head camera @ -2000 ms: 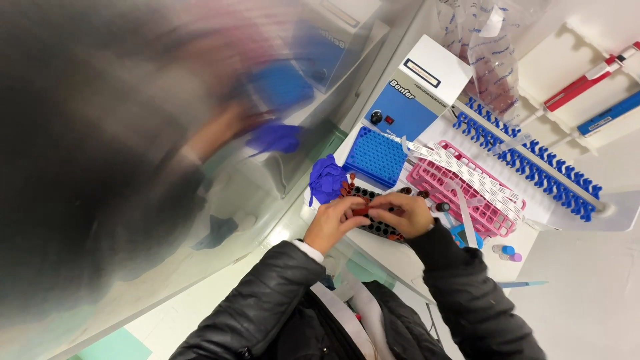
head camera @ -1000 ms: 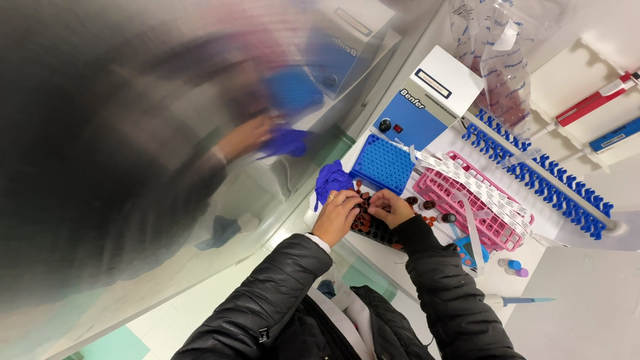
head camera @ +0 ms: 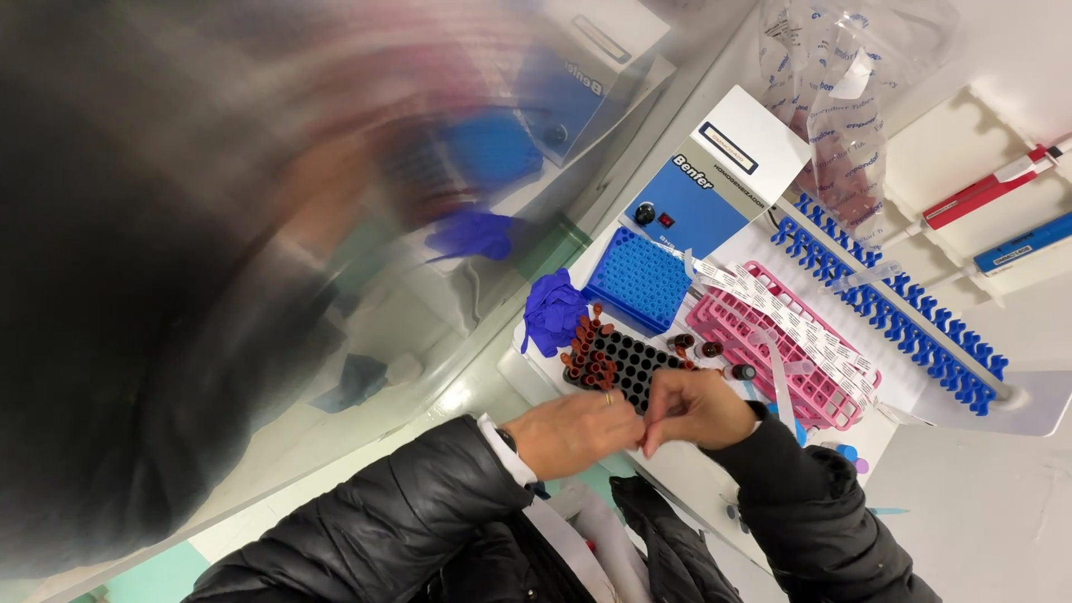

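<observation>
My left hand (head camera: 578,431) and my right hand (head camera: 695,406) meet fingertip to fingertip at the near edge of a black tube rack (head camera: 641,356). Something small and reddish seems pinched between them, too hidden to make out. Several reddish-brown microtubes (head camera: 593,368) stand in the left part of the rack, some with raised lids. Beyond my right hand, small dark brown vials with dark caps (head camera: 742,372) sit beside a pink tube rack (head camera: 816,402). A crumpled purple glove (head camera: 553,311) lies left of the black rack.
A blue lidded tube box (head camera: 641,280) stands before a Benfer homogenizer (head camera: 712,188). Label strips (head camera: 787,322) lie over the pink rack. Behind are a blue clip rack (head camera: 892,306), plastic bags (head camera: 846,126), and red (head camera: 988,193) and blue (head camera: 1030,247) pipettes. A reflective glass pane borders the left.
Both hands have moved off the black rack's tubes toward its near edge and come together at the fingertips, leaving more of the rack in view.
</observation>
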